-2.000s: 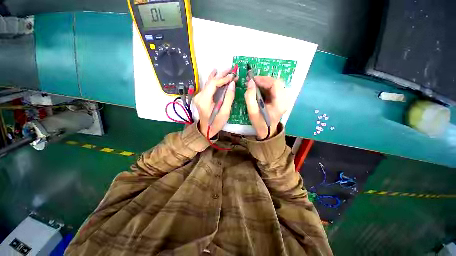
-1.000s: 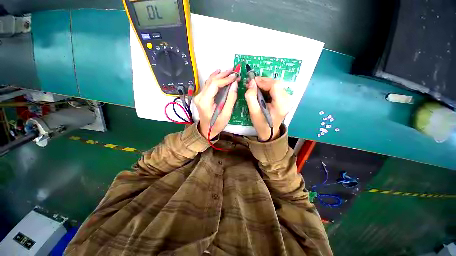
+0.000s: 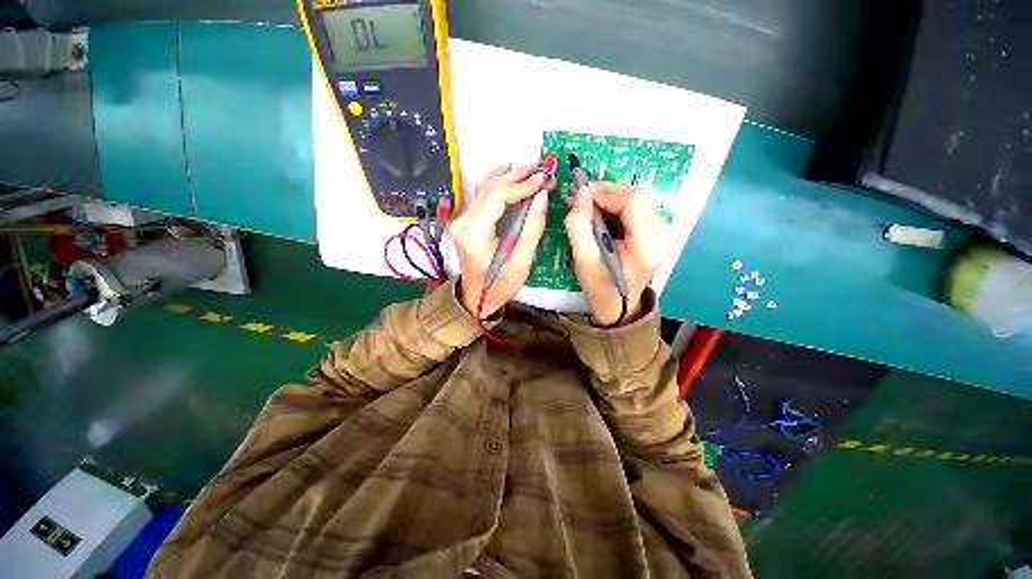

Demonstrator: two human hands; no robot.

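A green printed circuit board lies on a white paper sheet. My left hand holds the red test probe, its red tip end at the board's upper left part. My right hand holds the black test probe, its dark tip end just right of the red one. Whether the tips touch the board I cannot tell. My hands cover the board's lower and middle parts. The yellow-edged multimeter lies left of the board, its screen showing "OL". Red and black leads loop from its lower end.
Small pale pieces lie on the blue-green mat right of the paper. A white strip and a round roll are far right. A dark slab is upper right. A red-edged bin with blue wires is below the bench.
The view has shifted slightly, so the bench things appear a little further right and lower. Both hands still hold the probes over the board's upper left part. The screen still reads "OL".
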